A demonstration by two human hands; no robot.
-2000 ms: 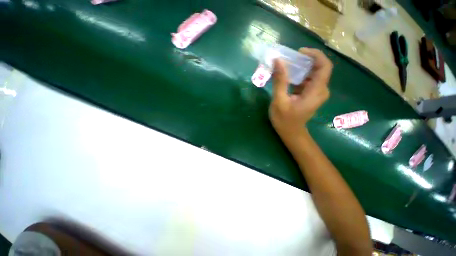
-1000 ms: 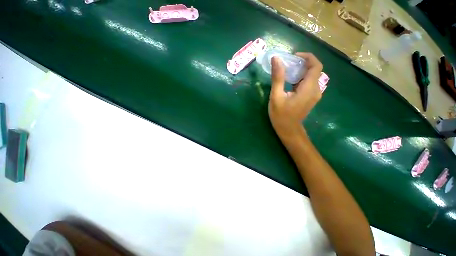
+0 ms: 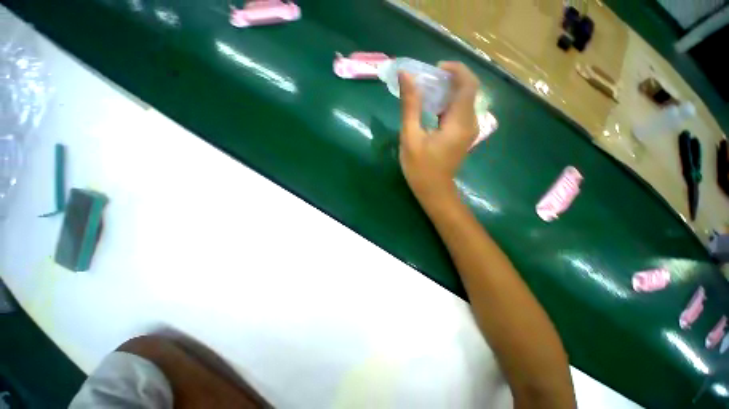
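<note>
My right hand (image 3: 438, 128) grips a translucent white glue bottle (image 3: 429, 85) above the green belt (image 3: 336, 176). The bottle is tilted, its end pointing left at a pink part (image 3: 362, 65); whether its tip touches the part cannot be seen. Another pink part (image 3: 484, 128) shows partly behind my fingers. A further pink part (image 3: 559, 193) lies to the right of my hand, and one (image 3: 264, 13) lies at the upper left. My left hand is out of the picture; only part of that arm, blurred, shows at the bottom left.
A green block (image 3: 81, 229) and a green strip (image 3: 60, 177) lie on the white table (image 3: 264, 287). Crumpled clear plastic (image 3: 17, 104) is at the far left. Beyond the belt are pliers (image 3: 691, 172), a second bottle (image 3: 663, 121) and dark small parts (image 3: 575, 30).
My right hand with the bottle has moved slightly left and up in the picture. The view has shifted, bringing the green block, strip and clear plastic further into view.
</note>
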